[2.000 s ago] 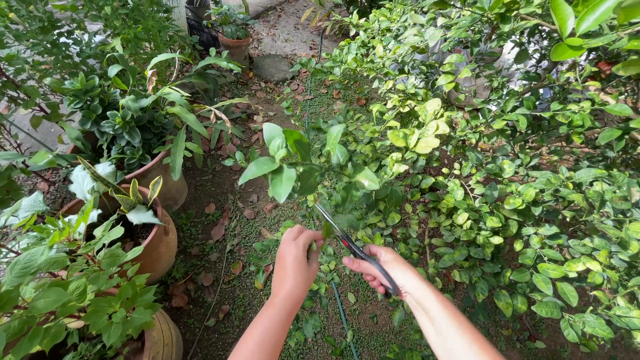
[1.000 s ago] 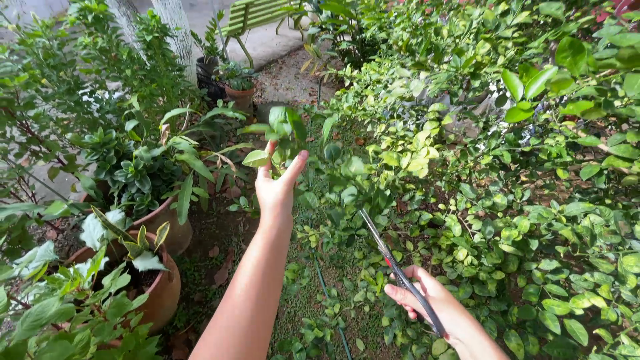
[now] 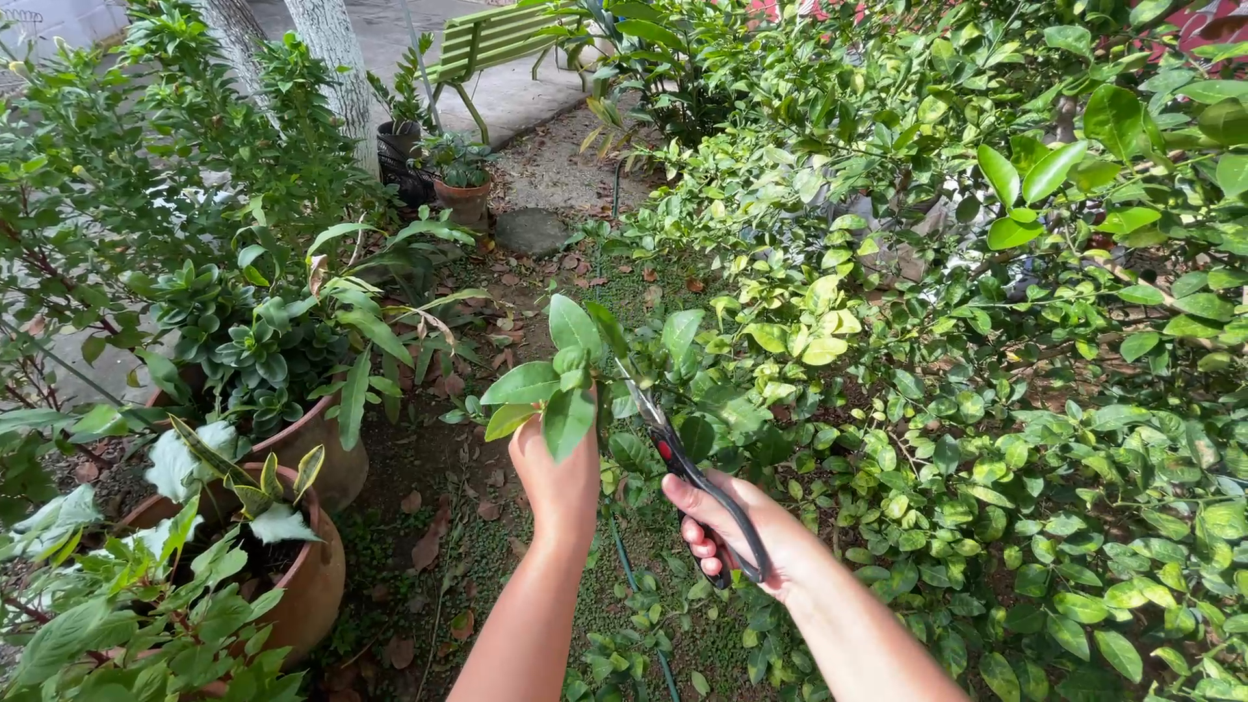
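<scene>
My left hand (image 3: 558,468) is at the centre, its fingers mostly hidden behind the broad green leaves of a shoot (image 3: 556,380) that it grips. To its right, my right hand (image 3: 731,531) holds black-handled scissors (image 3: 673,448) with a red spot near the pivot. The blades point up and to the left, beside the held shoot, and their tips reach in among the leaves. Whether the blades touch a stem cannot be told. More leaves of the same kind of plant (image 3: 736,409) stand just right of the blades.
Terracotta pots (image 3: 312,585) with plants line the left. A dense leafy shrub (image 3: 975,468) fills the right. A thin green hose (image 3: 624,556) runs along the ground below my hands. Farther off are a small potted plant (image 3: 463,200), a flat stone (image 3: 531,232), whitewashed trunks (image 3: 336,83) and a green slatted bench (image 3: 497,41).
My left hand, with its fingers apart around the shoot's leaves a second ago, is now lower and behind them. The scissors have moved left and up, close to the shoot.
</scene>
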